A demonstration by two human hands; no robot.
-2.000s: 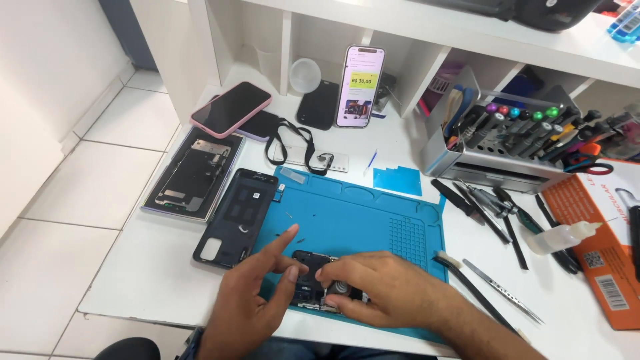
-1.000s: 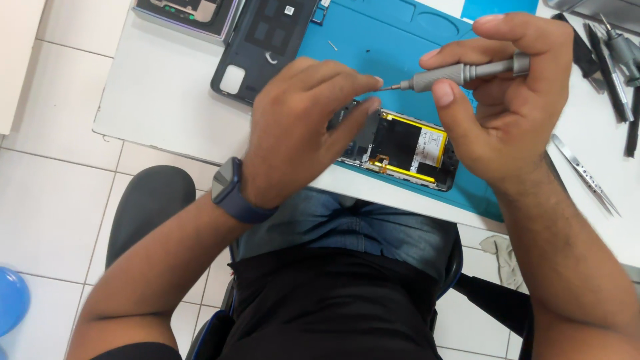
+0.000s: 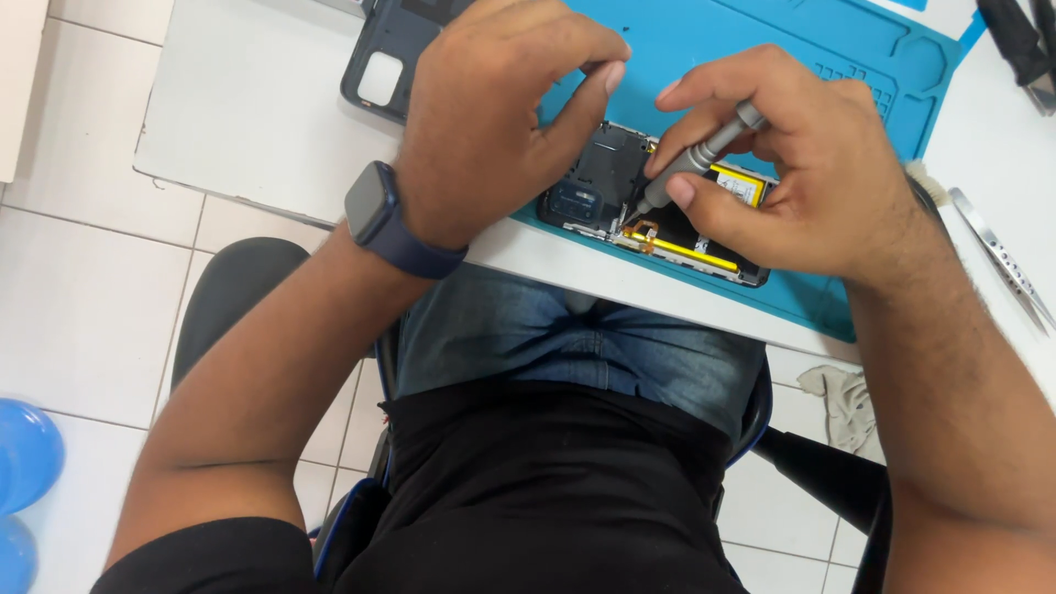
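An opened smartphone [image 3: 594, 169] lies on the blue silicone repair mat [image 3: 643, 49], its battery edge and yellow strips showing. My right hand [image 3: 792, 165] grips a grey precision screwdriver [image 3: 681, 172], tilted, with its tip down at the phone's near edge beside an orange flex cable [image 3: 648, 233]. Over the phone's left end is my left hand [image 3: 503, 115], thumb and forefinger brought close together; whether something small is between them cannot be told. A dark phone back cover [image 3: 375, 74] with a camera cutout lies left of the mat, partly behind my left hand.
Metal tweezers [image 3: 1002, 260] and a brush [image 3: 928, 183] lie on the white table [image 3: 239, 115] to the right, with black-handled tools [image 3: 1015, 41] farther back. The table's near edge is just in front of my lap. A cloth [image 3: 841, 404] is below, at the right.
The screwdriver, held up near my left fingertips a second ago, is now down at the phone. My left hand has moved off its tip. Two seconds ago both hands were at the phone.
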